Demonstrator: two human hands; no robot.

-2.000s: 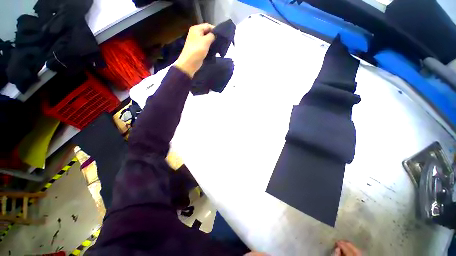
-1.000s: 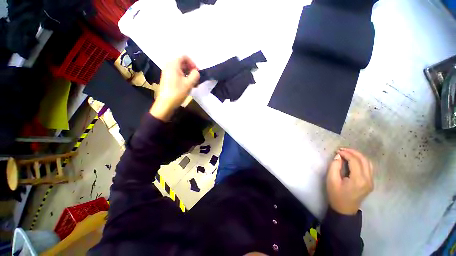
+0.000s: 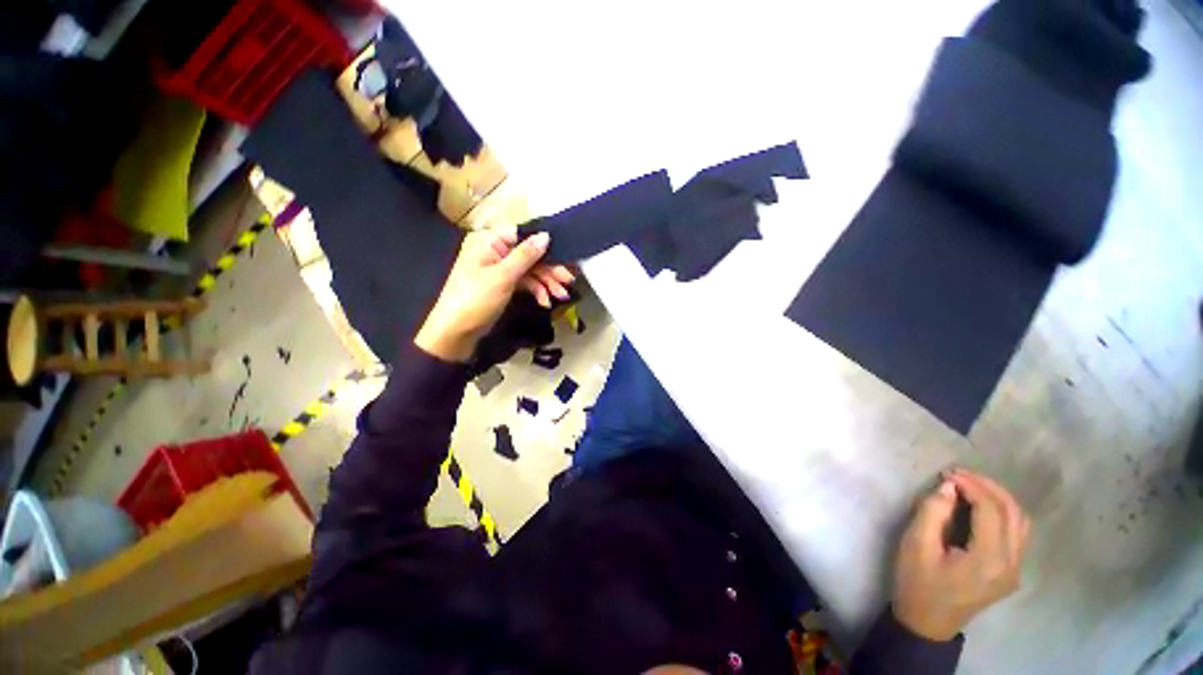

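My left hand (image 3: 491,288) pinches the left end of small black cut pieces (image 3: 607,218) at the table's edge. Their jagged right end spreads over the white table cover (image 3: 712,343). A long black panel (image 3: 930,297) lies to the right, its near end flat and its far part rumpled in folds. My right hand (image 3: 963,554) rests on the cover near the panel's near end, fingers curled. A dark spot shows between thumb and fingers; I cannot tell whether it is a small thing or shadow.
Left of the table, a black panel (image 3: 350,211) hangs over an open cardboard box (image 3: 475,191). A red crate (image 3: 257,59) is at the upper left, another red crate (image 3: 198,481) at the lower left. A wooden stool (image 3: 112,336) and black scraps (image 3: 505,442) are on the floor.
The view has shifted. My left hand has come from the table's far left to its near edge, with black pieces spread out from it. My right hand has come fully into view.
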